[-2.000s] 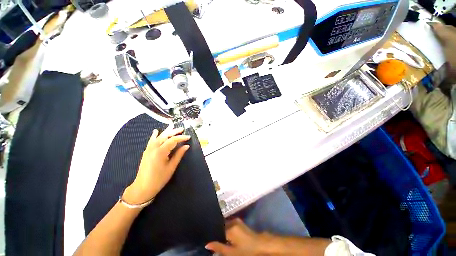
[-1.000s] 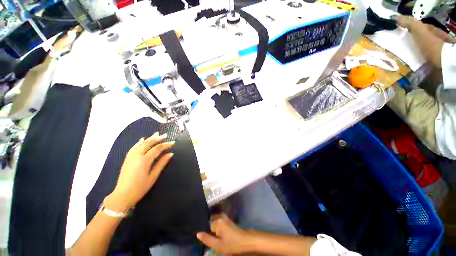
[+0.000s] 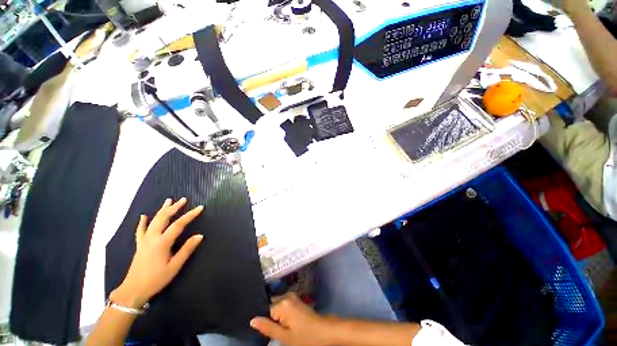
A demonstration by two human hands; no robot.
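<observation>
A black ribbed fabric panel (image 3: 216, 250) with a curved top lies on the white table, its top end at the presser foot and needle (image 3: 229, 145). My left hand (image 3: 162, 250) lies flat on the panel's left part with fingers spread. My right hand (image 3: 291, 320) pinches the panel's lower right edge at the table's front, thumb showing; the fingers are partly hidden. The white sewing machine (image 3: 399, 88) with its black control panel stands behind. Two black fabric strips (image 3: 220, 67) hang over its head.
A long black panel (image 3: 61, 223) lies at left. Small black labels (image 3: 331, 121), a dark rectangle in a pale tray (image 3: 436, 134) and an orange round thing (image 3: 503, 99) are on the table. A blue crate (image 3: 555, 270) holds black pieces at lower right. Another person's arm (image 3: 595, 40) shows at right.
My left hand has slid down and left on the panel, away from the needle, and its fingers are more spread. My right hand stays at the panel's lower edge. The camera view has shifted.
</observation>
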